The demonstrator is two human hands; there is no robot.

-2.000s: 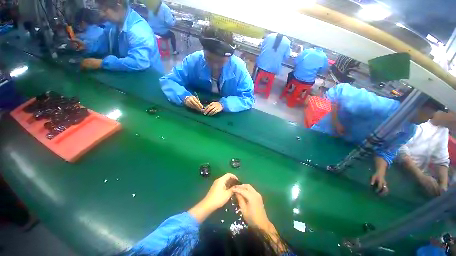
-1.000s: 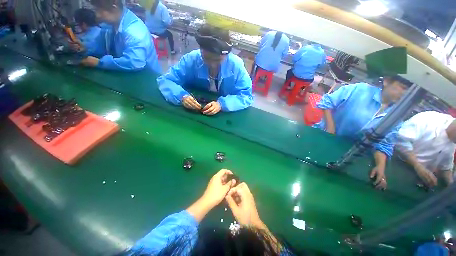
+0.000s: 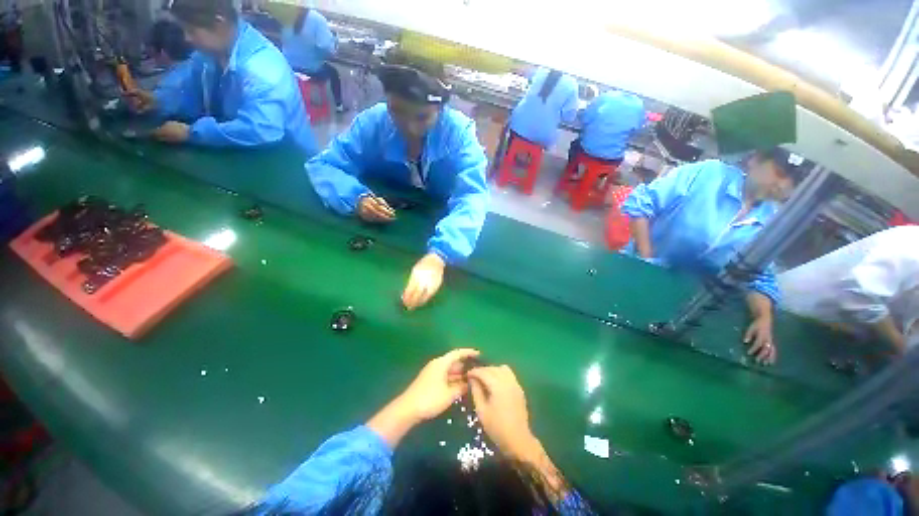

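My left hand and my right hand meet at the fingertips in the lower middle of the view. They hold a small dark unit between them, mostly hidden by the fingers. Tiny white pieces lie in a loose pile on the green surface just below my hands, with a few scattered up toward the fingers. Another dark unit lies singly on the belt, up and left of my hands.
A salmon-red tray at left holds a heap of dark units. More dark units lie on the belt, one at right. A white slip lies right. The worker opposite reaches a hand onto the belt.
The dark units on the belt have moved left. The worker opposite has reached a hand out over the belt, and one of the two units near my hands no longer shows. My hands stay together.
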